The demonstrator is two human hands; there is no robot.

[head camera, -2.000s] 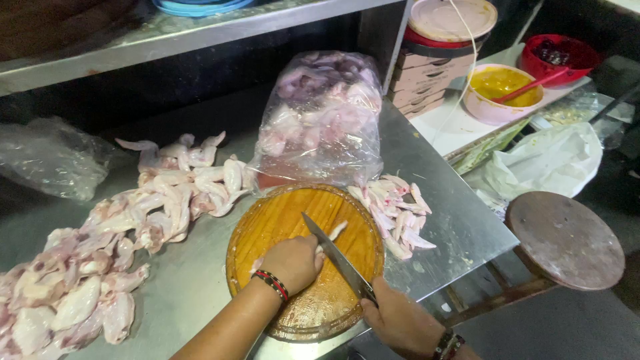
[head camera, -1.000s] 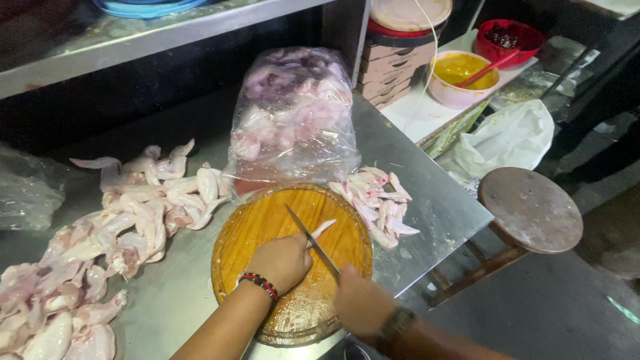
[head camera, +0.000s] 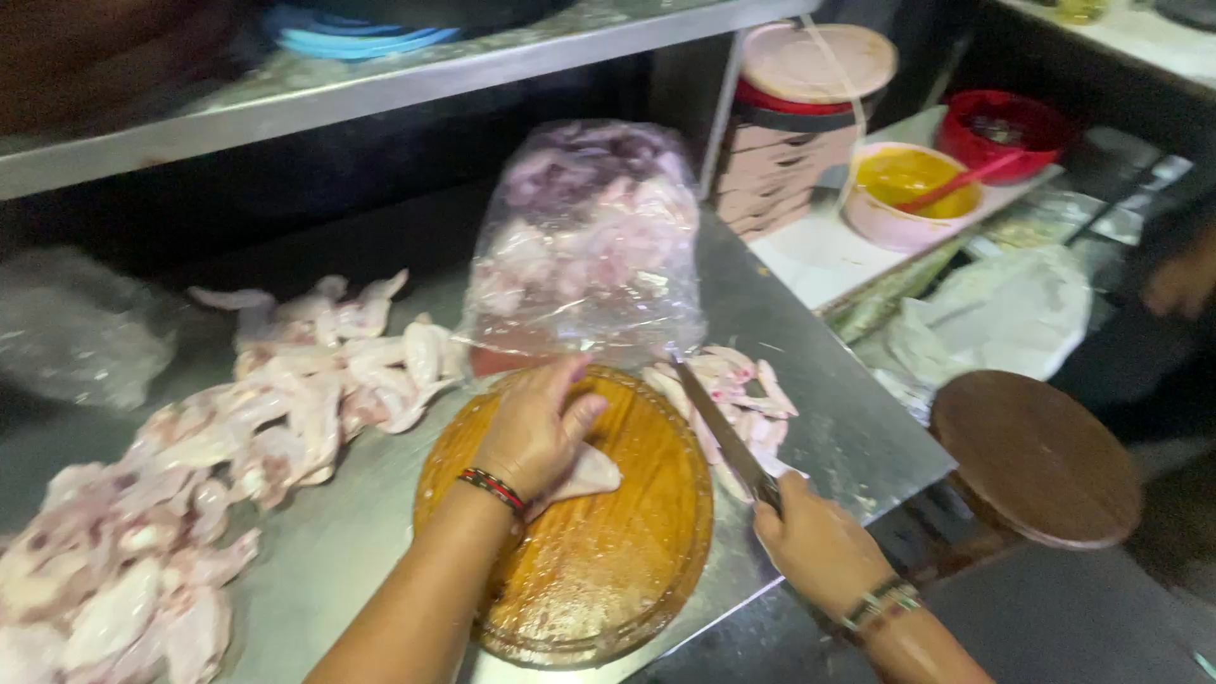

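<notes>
A raw chicken wing piece (head camera: 591, 475) lies on the round wooden cutting board (head camera: 608, 589), partly hidden by my left hand (head camera: 537, 427). That hand is over the board with its fingers apart; whether its palm touches the piece cannot be told. My right hand (head camera: 817, 532), right of the board, grips the handle of a kitchen knife (head camera: 724, 432). The blade points up and away, above a small pile of cut wing tips (head camera: 760, 399) on the metal table (head camera: 332, 589). Along the left lies a large heap of raw chicken wings (head camera: 285, 418).
Behind the board stands a clear plastic bag of raw chicken (head camera: 594, 237). A metal shelf edge (head camera: 380, 95) runs above. To the right are a bowl of yellow liquid (head camera: 907, 185), a red bowl (head camera: 1007, 123), a round stool (head camera: 1035, 456) and another person's hand (head camera: 1183, 285).
My right hand has moved the knife right, off the board to beside the wing tips. My left hand has lifted and spread its fingers; it was on the piece being cut before.
</notes>
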